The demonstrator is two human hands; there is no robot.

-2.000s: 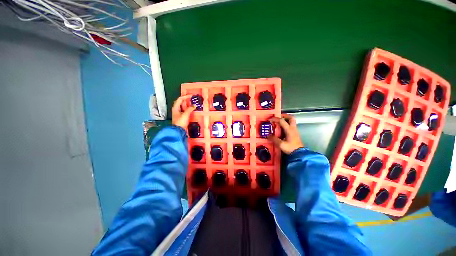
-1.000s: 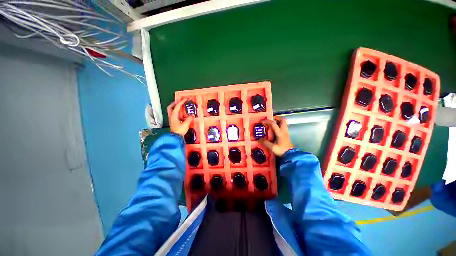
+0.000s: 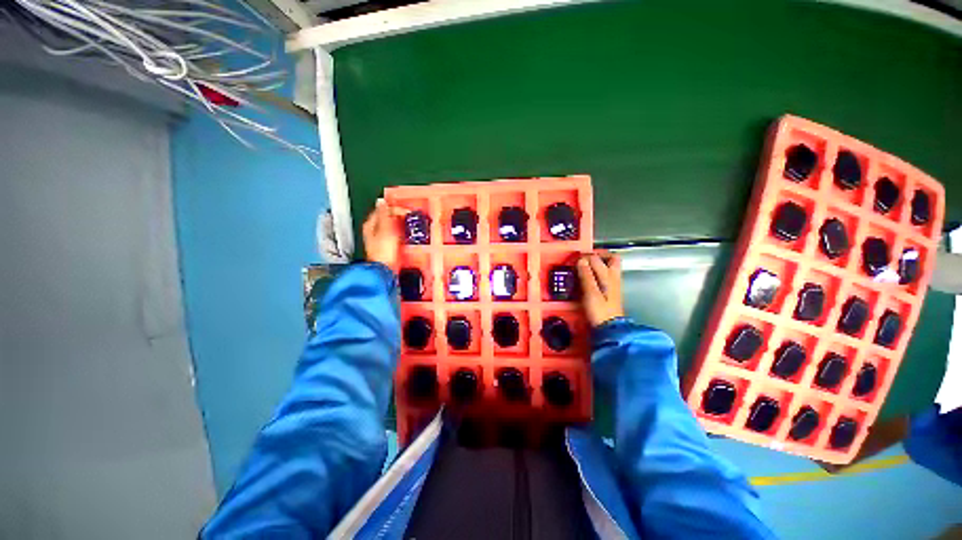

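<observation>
A coral-red pocket tray (image 3: 485,308) lies in front of me, its near end dark by my body. Glossy black watch heads sit in its pockets; a watch head (image 3: 461,282) in the second row shows a bright white face. My left hand (image 3: 382,236) is at the tray's upper left edge, gripping its side. My right hand (image 3: 601,287) grips the right edge beside the second-row watch head (image 3: 562,282), which shows small lit marks. The undersides of both hands are hidden.
A second red tray (image 3: 818,290) with black watch heads lies tilted at the right on the green bench (image 3: 633,95). White cables (image 3: 164,65) hang at upper left. Another person's blue sleeve (image 3: 937,430) shows at the right edge, near a yellow floor stripe.
My fingers have drawn back from the top-left and second-row right watch heads to the tray's side edges. The view has shifted slightly; the watch heads remain in their pockets.
</observation>
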